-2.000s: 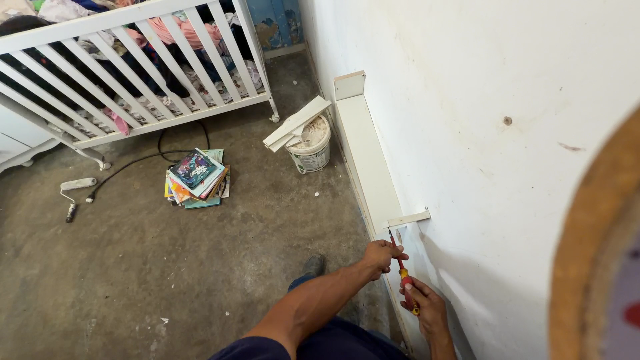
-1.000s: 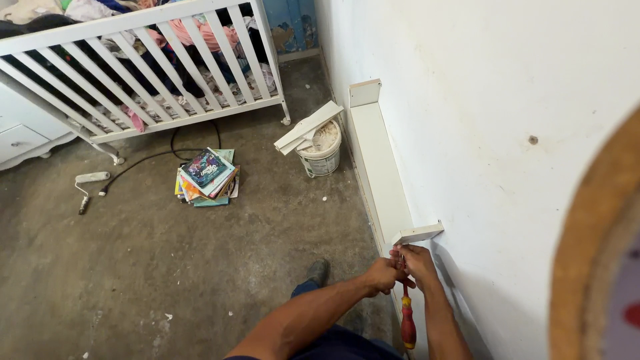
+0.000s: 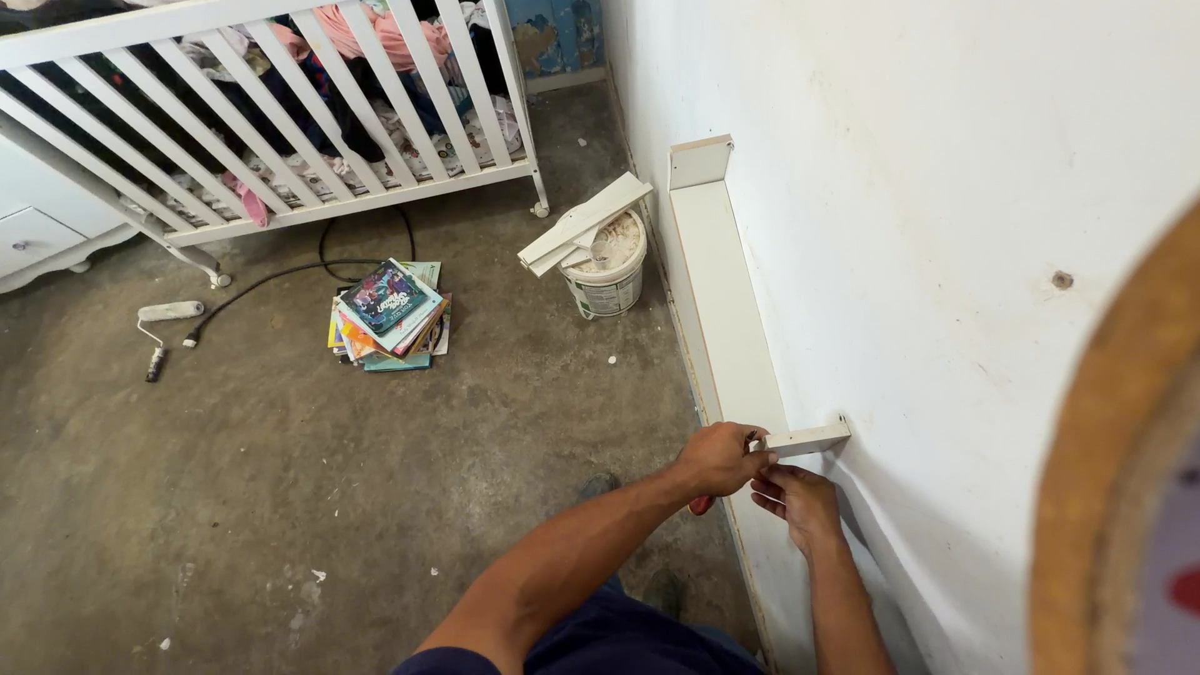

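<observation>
A white wooden shelf with upright end pieces stands out from the wall at right of centre. My left hand is curled at the corner of its near end piece. Part of the red handle of a screwdriver shows below that hand, which seems to hold it; the shaft is hidden. Just below the same corner is my right hand, its thumb and forefinger close together by my left fingertips. Whether anything small is between them cannot be told.
A bucket with white boards across it stands beside the wall. Stacked books, a paint roller and a black cable lie on the floor near a white crib full of clothes. A blurred round wooden edge fills the near right.
The screwdriver hung upright below both hands a second ago; now only part of its handle shows beneath my left hand. My right hand has come up from the handle, where it was two seconds ago.
</observation>
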